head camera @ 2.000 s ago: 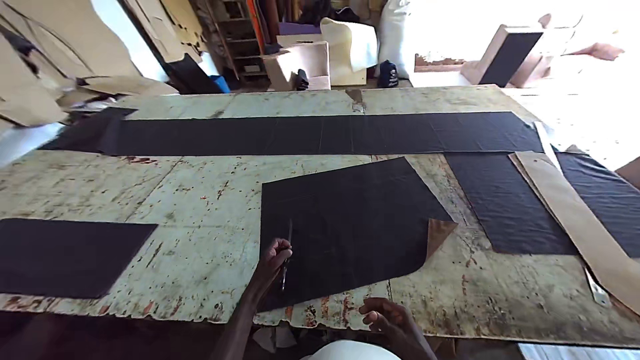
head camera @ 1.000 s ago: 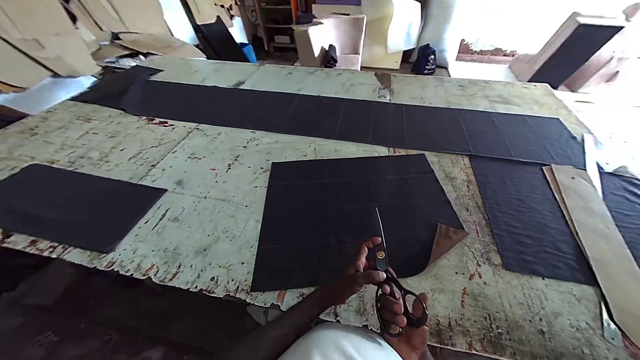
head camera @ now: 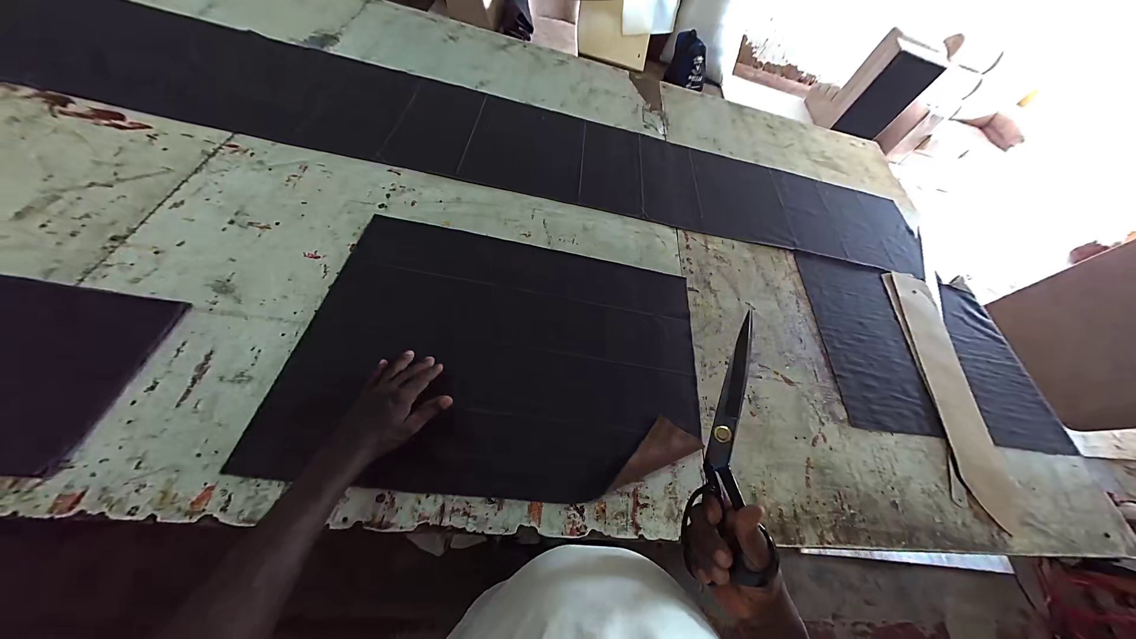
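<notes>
A dark fabric or leatherette piece (head camera: pixel 524 355) lies on the worn table in front of me, with faint lines across it. Its lower right corner is folded over and shows a brown underside (head camera: pixel 657 451). My left hand (head camera: pixel 410 399) rests on its left part, fingers spread, holding nothing. In my right hand (head camera: pixel 732 541) are large tailor's shears (head camera: pixel 729 399), gripped by the black handles. Their blades look closed and point away from me, just right of the piece.
A long dark strip (head camera: pixel 532 142) with pale cross lines runs along the far side. Another dark piece (head camera: pixel 80 373) lies left. At right, tan pattern strips (head camera: pixel 945 382) lie over dark cloth (head camera: pixel 870 355). The table's ragged near edge (head camera: pixel 444 519) is close to me.
My left hand has come off the shears and moved left onto the dark piece. The shears, held in both hands a second ago, are in my right hand, farther right. The view has turned.
</notes>
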